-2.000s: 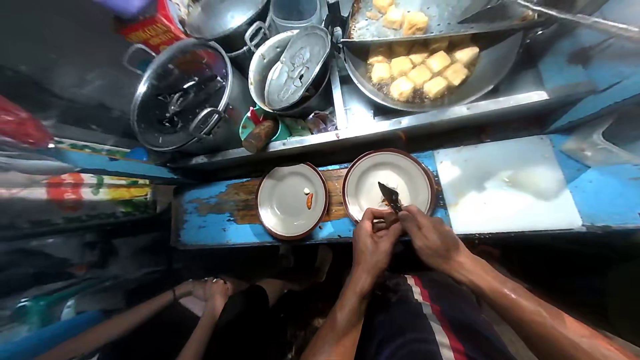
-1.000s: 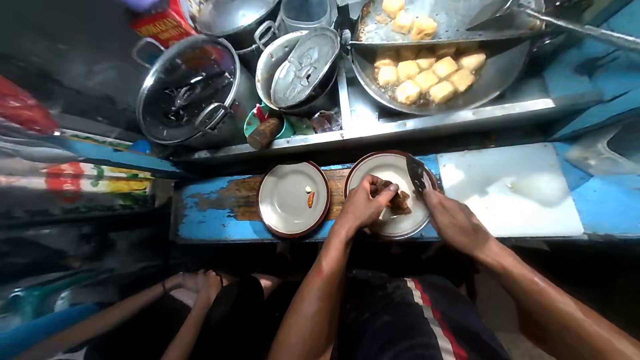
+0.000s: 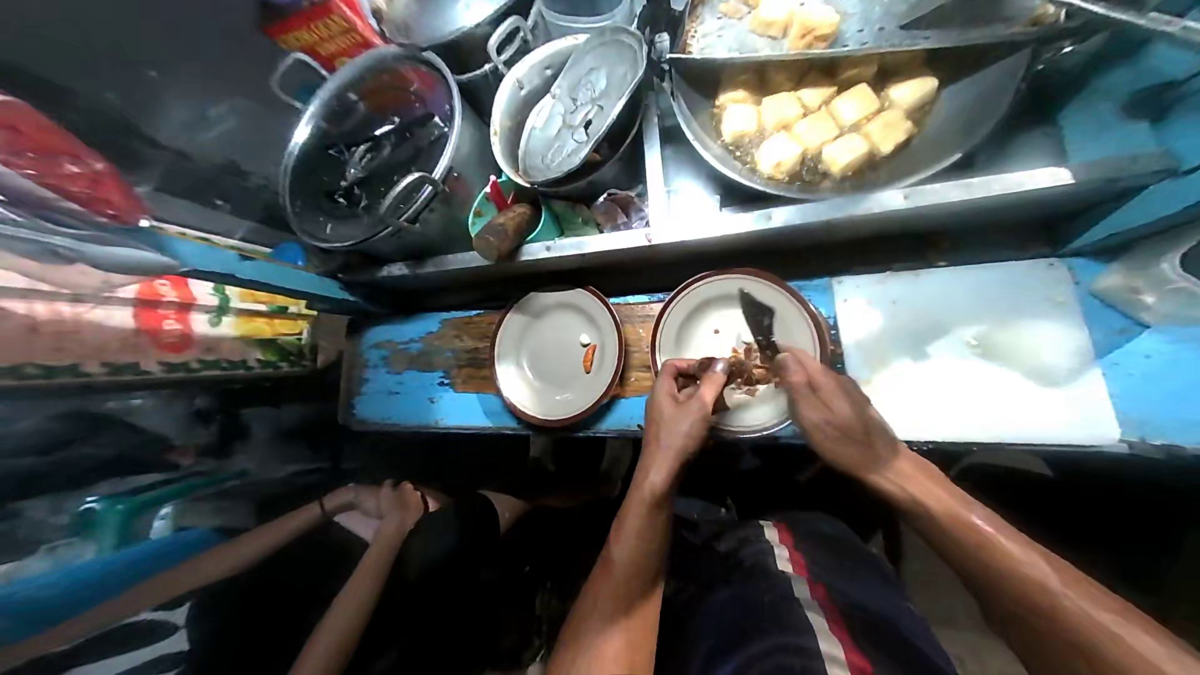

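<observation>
Over the right-hand brown-rimmed plate (image 3: 682,323), my left hand (image 3: 684,403) pinches a small dark brown piece of food (image 3: 712,368), whose kind I cannot tell. My right hand (image 3: 830,403) grips a small dark-bladed knife (image 3: 757,319), its blade pointing up and away over the plate. Reddish-brown bits (image 3: 747,373) lie on the plate between my hands. To the left, a second brown-rimmed plate (image 3: 548,352) holds an orange-red chili (image 3: 589,358) and a small white piece that looks like garlic (image 3: 584,339). A white cutting board (image 3: 975,356) lies right of my right hand.
Tofu-like cubes (image 3: 816,129) fry in a large wok (image 3: 975,122) behind the ledge. A lidded pot (image 3: 370,150), an open pot (image 3: 525,84) and a green cup with a pestle-like piece (image 3: 506,232) stand back left. Another person's clasped hands (image 3: 389,506) are at lower left.
My hands have drawn apart since the oldest frame, and the knife blade now points away from me. More brown bits show on the right plate.
</observation>
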